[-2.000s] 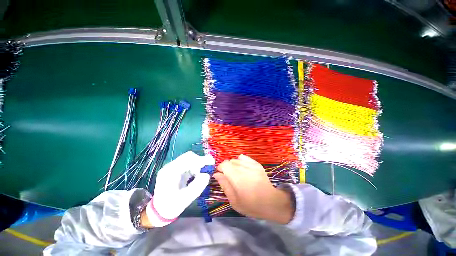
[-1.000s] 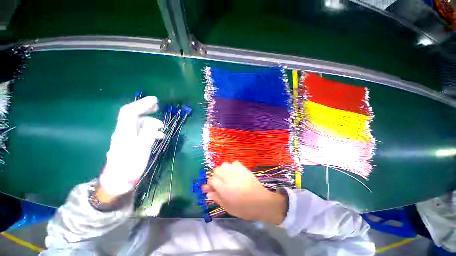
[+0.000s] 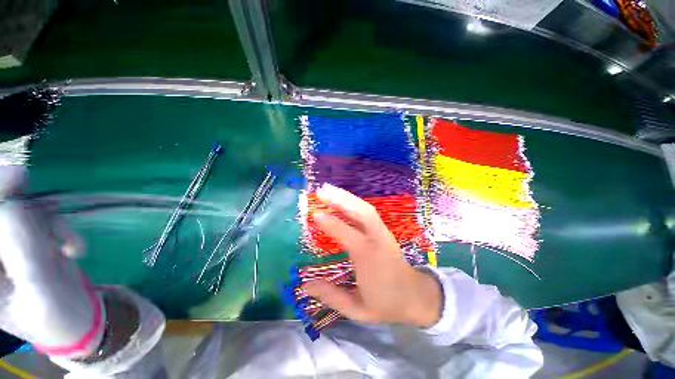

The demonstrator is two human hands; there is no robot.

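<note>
My left hand (image 3: 37,259), in a white glove with a pink cuff edge, is at the far left, strongly blurred; whether it holds anything is unclear. My bare right hand (image 3: 370,259) is open, fingers apart, over the red-orange wires (image 3: 396,218) and the filled harnesses (image 3: 326,275). A blurred blue housing (image 3: 294,180) shows left of the purple wires (image 3: 355,174), near my right fingertips, with faint pale wires trailing down left. Partly wired harnesses (image 3: 255,198) lie left of it. Another harness (image 3: 194,189) lies further left, blue head up.
Blue wires (image 3: 359,137) lie at the top of the left block. A yellow strip (image 3: 422,148) separates it from red (image 3: 477,144), yellow (image 3: 481,179) and pale pink wires (image 3: 485,218). A metal rail (image 3: 170,87) runs along the bench's far side. Black and white wires are at far left.
My left hand has moved from the waiting harnesses to the far left. My right hand has opened and risen slightly. The waiting harnesses are now spread apart, with a blurred one nearer the wire block.
</note>
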